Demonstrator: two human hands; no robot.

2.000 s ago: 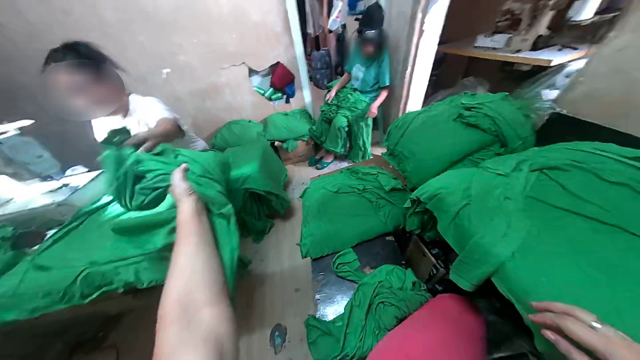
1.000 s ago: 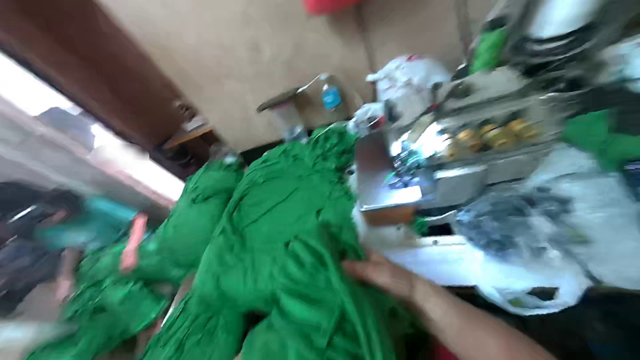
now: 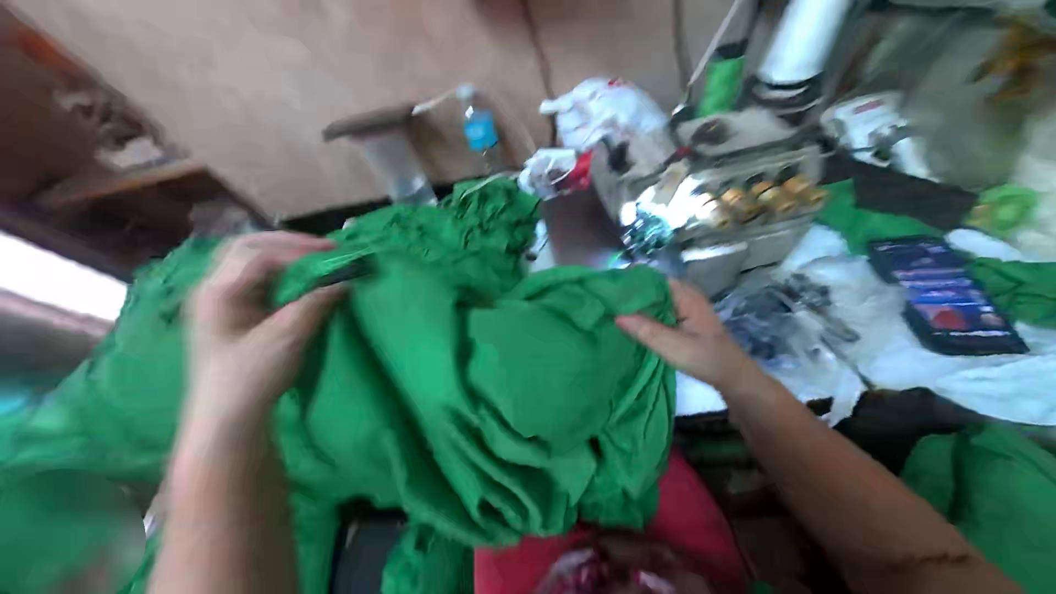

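A bunched green cloth spans the space between my two hands, above my lap. My left hand pinches a fold of it, with a small dark patch by the fingertips; motion blurs this hand. My right hand grips the cloth's right edge between thumb and fingers. Behind and to the left lies a heap of more green fabric. An industrial sewing machine with several brass-coloured knobs stands beyond my right hand.
On the machine table lie a phone with a lit screen and a clear plastic bag. A bottle with a blue label and a white bag are near the wall. More green cloth hangs at lower right.
The view has swung from the room to the sewing machine. Both hands now hold the green cloth; one second ago only one hand was plainly visible on it.
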